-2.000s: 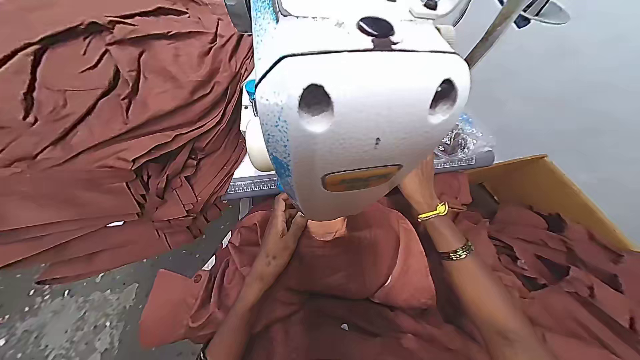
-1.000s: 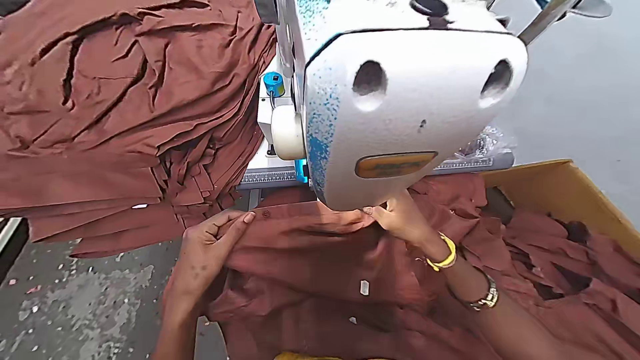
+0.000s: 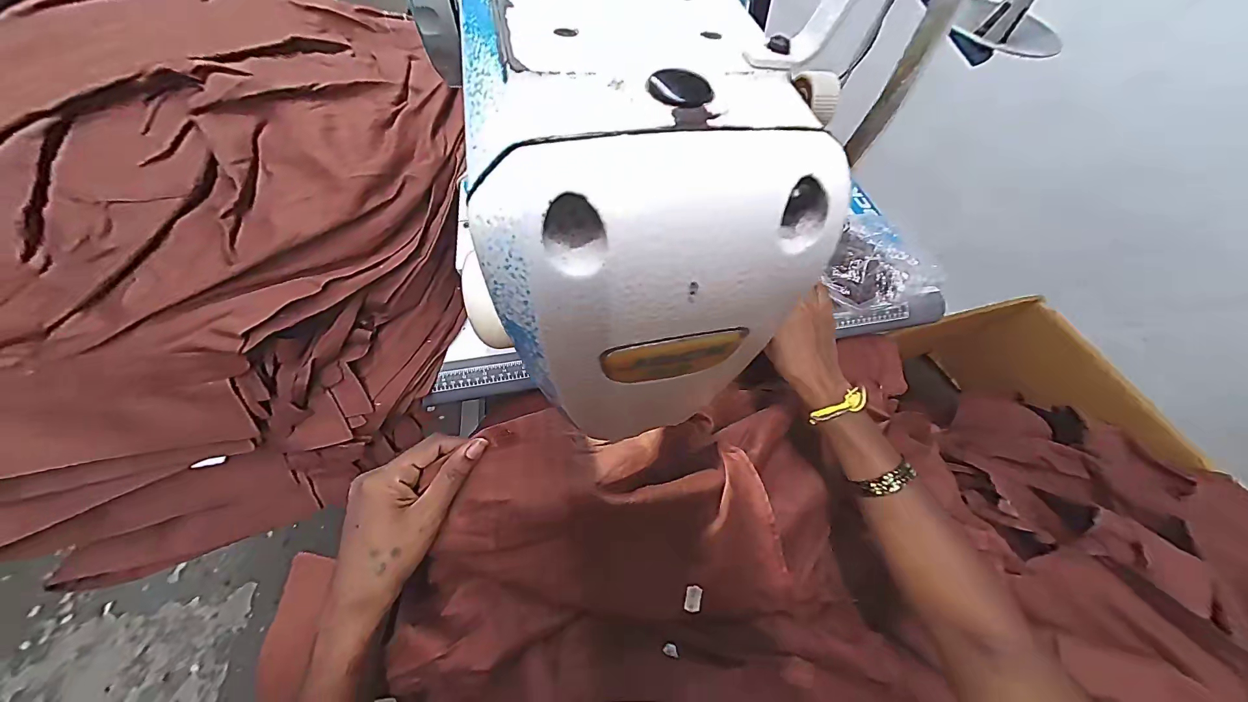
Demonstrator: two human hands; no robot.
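The white head of a sewing machine (image 3: 663,253) fills the upper middle and hides its needle area. Below it lies a reddish-brown fabric garment piece (image 3: 604,546) with small white tags on it. My left hand (image 3: 405,502) pinches the fabric's upper edge between thumb and fingers, left of the machine head. Beyond the head's lower right side is my right hand (image 3: 804,346), wearing a yellow band and a bracelet at the wrist. Its fingertips are hidden behind the machine, so its hold cannot be told.
A large pile of reddish-brown fabric (image 3: 195,244) lies at the left. More fabric pieces (image 3: 1072,546) fill a cardboard box (image 3: 1043,361) at the right. A ruler strip (image 3: 487,375) runs along the machine bed's edge, and clear plastic wrap (image 3: 873,268) lies behind my right hand.
My right hand has moved from the fabric edge, where it showed one second ago, to behind the machine head's right side. My left hand still pinches the edge. The fabric's right part now bunches up.
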